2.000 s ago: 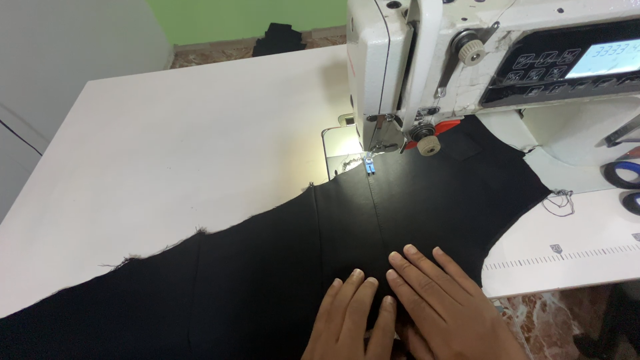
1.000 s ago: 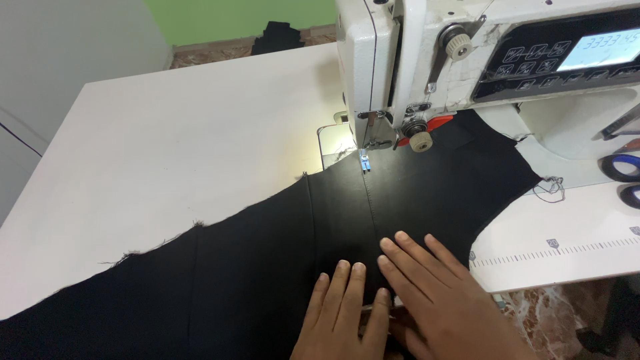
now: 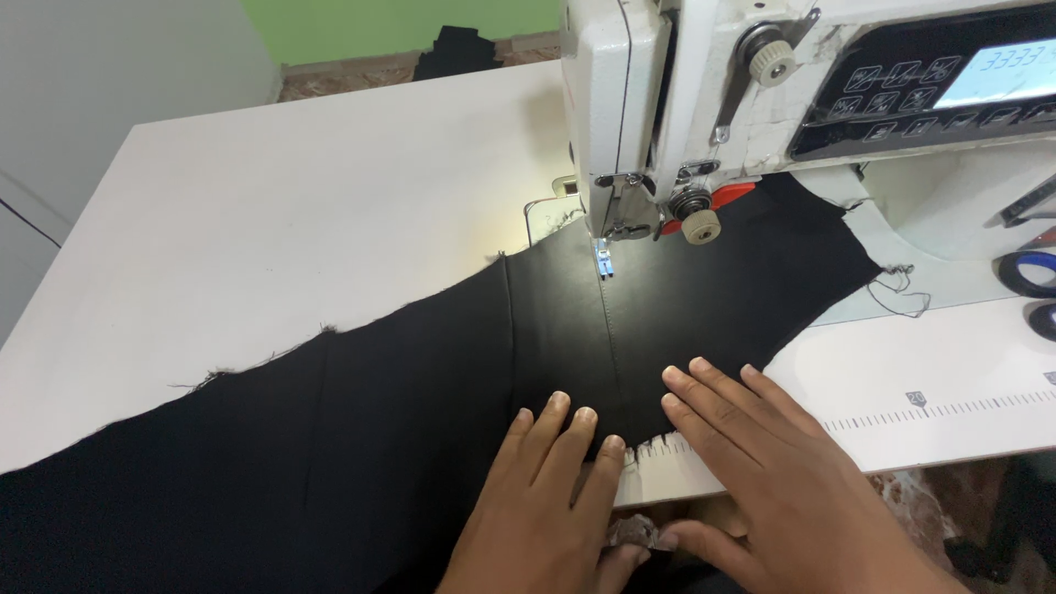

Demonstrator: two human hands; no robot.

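Observation:
Black fabric (image 3: 396, 412) with frayed edges and several seams lies flat across the table, passing beneath the blue-lit presser foot (image 3: 604, 259) of a white sewing machine (image 3: 615, 99). A stitched line runs from the foot toward me. My left hand (image 3: 544, 495) rests palm down on the fabric near its front edge, fingers slightly spread. To its right, my right hand (image 3: 767, 462) lies flat with its fingertips on the fabric, its thumb low near my left thumb. Neither hand grips anything visible. The needle tip cannot be made out.
The white table (image 3: 272, 214) has a printed ruler scale along its front right. Blue-and-black scissor handles (image 3: 1031, 275) lie at the right edge. Loose threads (image 3: 907, 289) trail from the fabric's right corner. Dark fabric (image 3: 458, 54) is piled beyond the table. A control panel (image 3: 916, 91) faces me.
The fabric has advanced away from me under the presser foot, and its front edge now shows between my hands. More of the stitched line is visible. Both hands still rest on the fabric.

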